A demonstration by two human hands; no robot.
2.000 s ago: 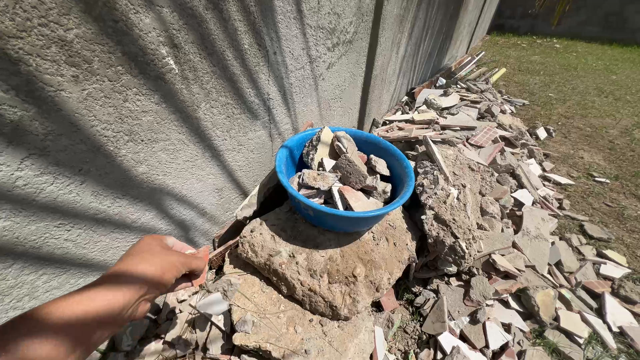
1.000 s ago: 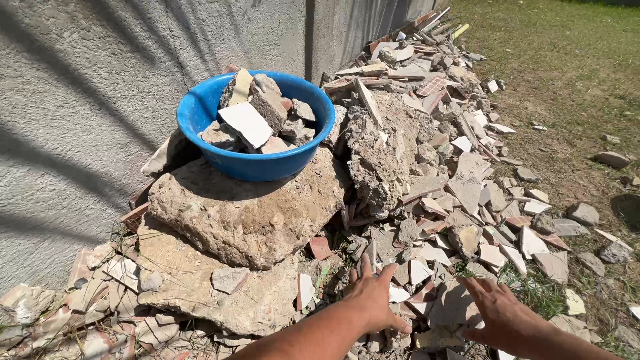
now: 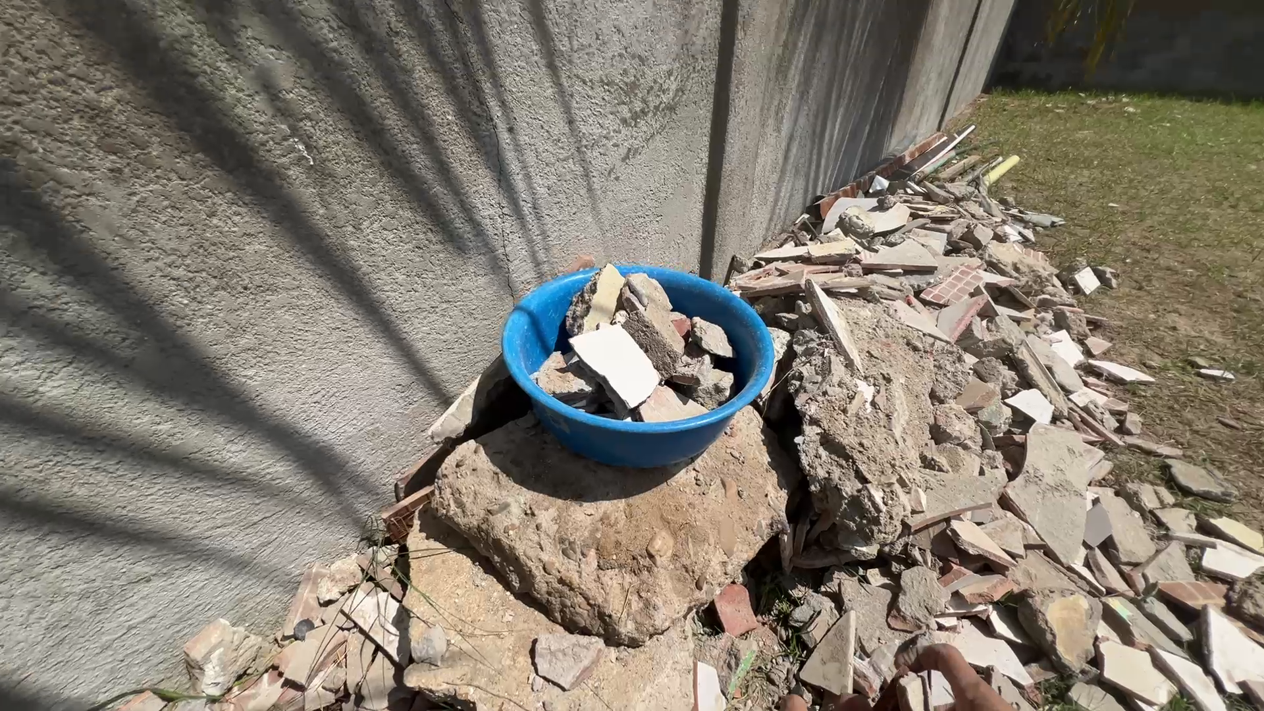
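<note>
Bent fingers of a hand show at the bottom edge, right of centre, low over broken tile and mortar pieces. A small bit of skin shows farther left on the same edge. Which hand each part belongs to, and whether anything is held, cannot be told. A round blue plastic tub rests on a large rough chunk of concrete beside the wall. In it lie broken masonry pieces and, on top, a white tile fragment.
The rough concrete wall runs along the left and back, striped by shadows. Rubble of tile, brick and mortar spreads right of the tub and back along the wall. Grass borders it. A flat slab lies under the large chunk.
A white tile fragment tops the tub's load, unlike two seconds ago. The left hand has left the rubble by the wall. Both hands showed over the rubble one second ago; now mostly out of frame.
</note>
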